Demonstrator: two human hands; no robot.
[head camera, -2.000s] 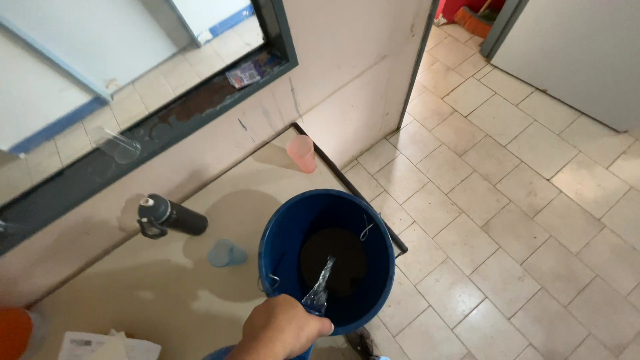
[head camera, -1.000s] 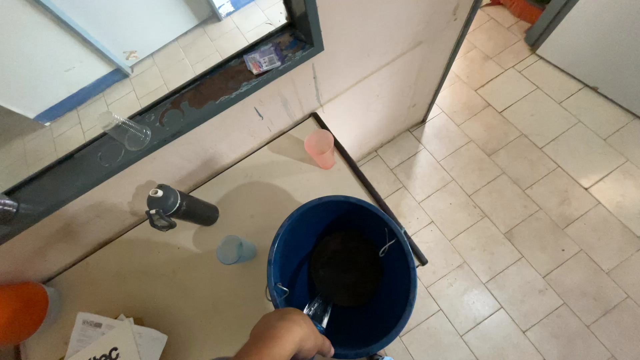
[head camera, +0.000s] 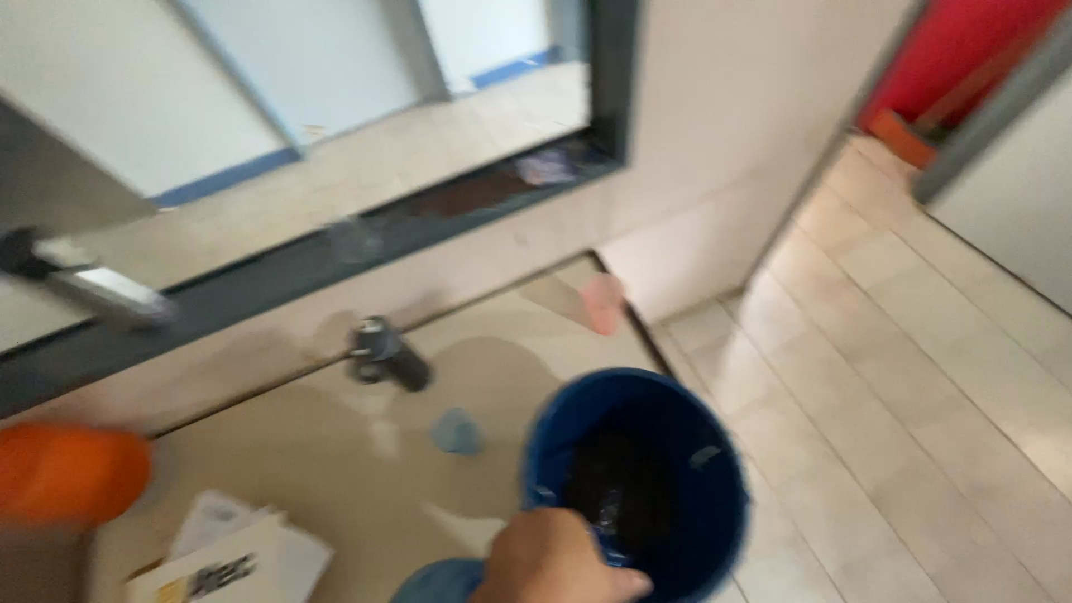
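My left hand comes in from the bottom edge, its fingers closed at the near rim of a deep blue plastic bucket. It grips a clear, shiny item tilted into the bucket; blur hides its exact kind. Dark contents lie at the bucket's bottom. Left of the bucket, a pale blue translucent cup stands on the cream tabletop, with a dark flask beyond it. A pink cup is near the table's far corner. My right hand is out of view.
Papers and an orange rounded thing are at the left. Another blue item shows beside my wrist. A dark window ledge holds a clear cup. Tiled floor lies right of the table, near a door.
The view has swung left and is blurred. My left hand stays at the bucket's near rim, still on the clear item. The bucket, cups and flask show no plain move on the table.
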